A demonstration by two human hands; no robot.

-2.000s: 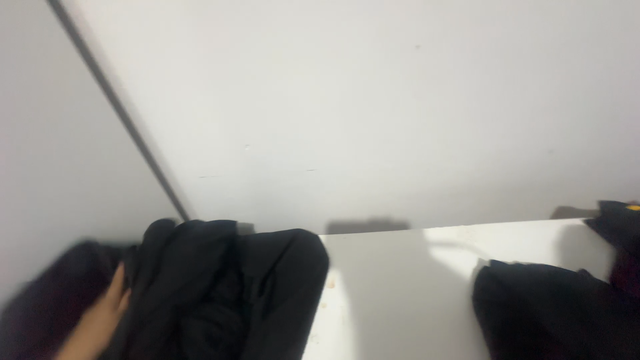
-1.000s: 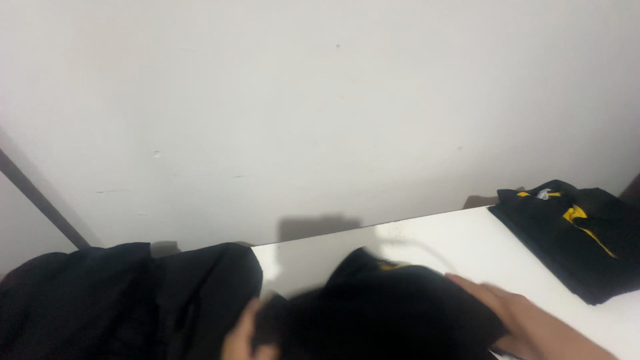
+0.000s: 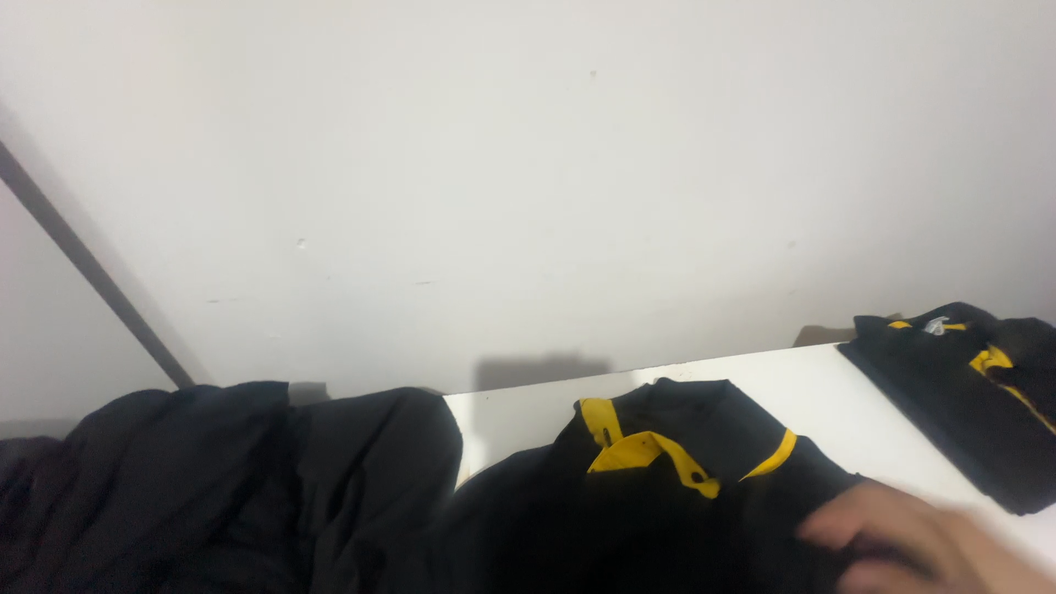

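Note:
A black collared shirt with yellow trim (image 3: 643, 528) lies spread on the white table (image 3: 767, 388), its collar toward the wall. My right hand (image 3: 899, 528), blurred, is at the shirt's right shoulder with fingers bent; whether it grips the cloth is unclear. My left hand is out of the frame. Dark fabric (image 3: 363, 487) is heaped at the left, beside the shirt.
A folded black garment with yellow trim (image 3: 940, 412) and a pale tag at its neck lies at the table's right. Behind the table stands a light wall (image 3: 528, 181), with a dark strip (image 3: 91, 264) running down it at left.
The black shirt between the two hands one second ago now lies wider, its yellow-trimmed collar showing. My left hand has left the view. My right hand stays at the shirt's right side.

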